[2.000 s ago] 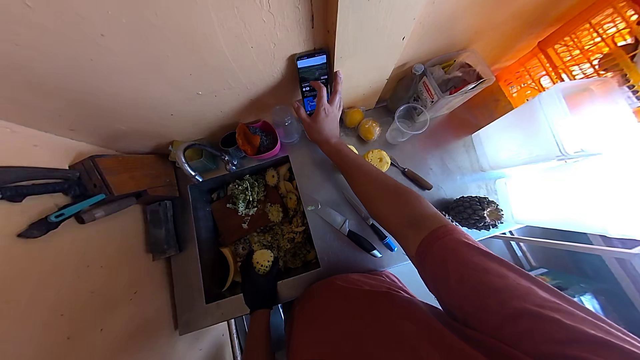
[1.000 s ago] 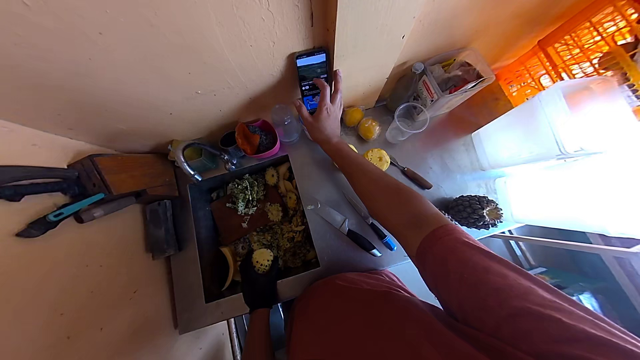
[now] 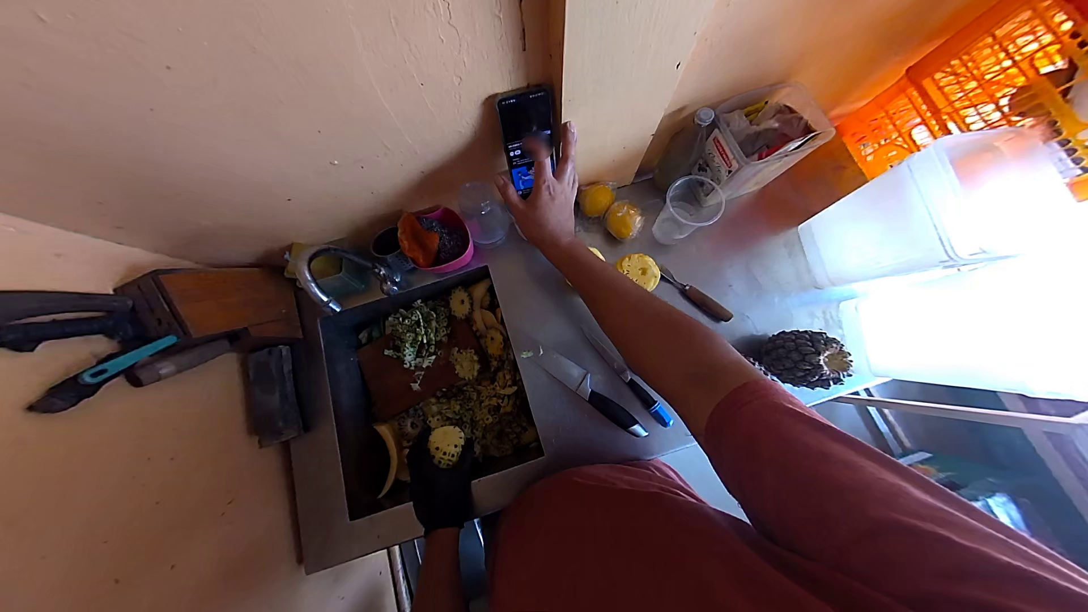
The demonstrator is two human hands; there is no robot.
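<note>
My left hand (image 3: 440,489), in a black glove, holds a peeled piece of pineapple (image 3: 446,445) over the near edge of the metal sink (image 3: 336,450). Pineapple peelings (image 3: 489,425), chopped greens (image 3: 418,333) and a brown board (image 3: 391,382) lie in the sink. My bare right hand (image 3: 544,200) is stretched to a smartphone (image 3: 527,140) that leans on the wall; its fingers are spread at the lit screen, and touch cannot be told for each one. Two knives, one black-handled (image 3: 616,412) and one blue-ended (image 3: 650,402), rest on the counter beneath my right forearm.
A faucet (image 3: 319,276), a pink bowl (image 3: 459,242) and a clear cup (image 3: 688,208) stand behind. Wrapped yellow fruit (image 3: 623,219), pineapple slices (image 3: 638,271), a wooden-handled tool (image 3: 707,303) and a whole pineapple (image 3: 806,359) lie right. A knife block (image 3: 229,302) is left.
The picture on the phone screen has changed to a darker one, and the fingers of my right hand have shifted slightly over it. My left hand has stayed in place with the pineapple.
</note>
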